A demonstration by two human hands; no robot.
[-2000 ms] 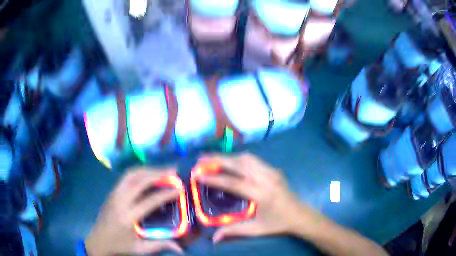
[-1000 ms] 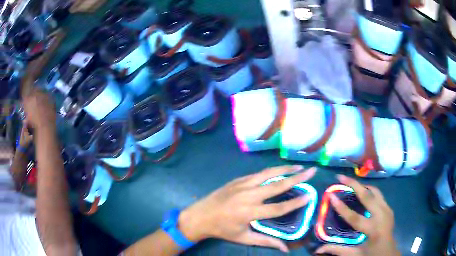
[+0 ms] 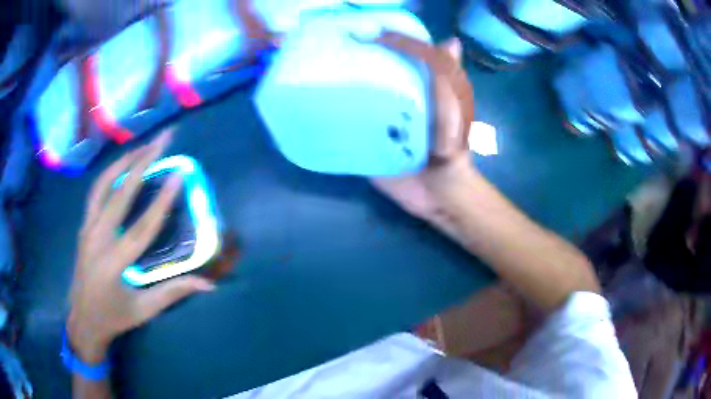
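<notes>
My left hand [image 3: 117,241], with a blue wristband, is laid over a Bluetooth speaker [image 3: 168,226] at the left of the bench, fingers across its black face and thumb along its lower edge. Its light ring glows cyan to white. My right hand [image 3: 448,117] holds a second speaker [image 3: 343,101] up at the centre. Its light-blue body faces me, with small dark marks near the right side. Its strap runs by my fingers, and its black face and light ring are hidden. The picture is blurred.
A row of lit speakers [image 3: 125,70] with brown straps and red, pink and blue glow lies at the upper left. Unlit speakers [image 3: 600,90] are grouped at the upper right. A white label [image 3: 483,139] lies on the green bench [image 3: 312,257]. More speakers line the left edge.
My right hand has lifted its speaker off the bench and turned it so the body shows. The two speakers are now apart. The view has shifted, and the lit row is at the upper left.
</notes>
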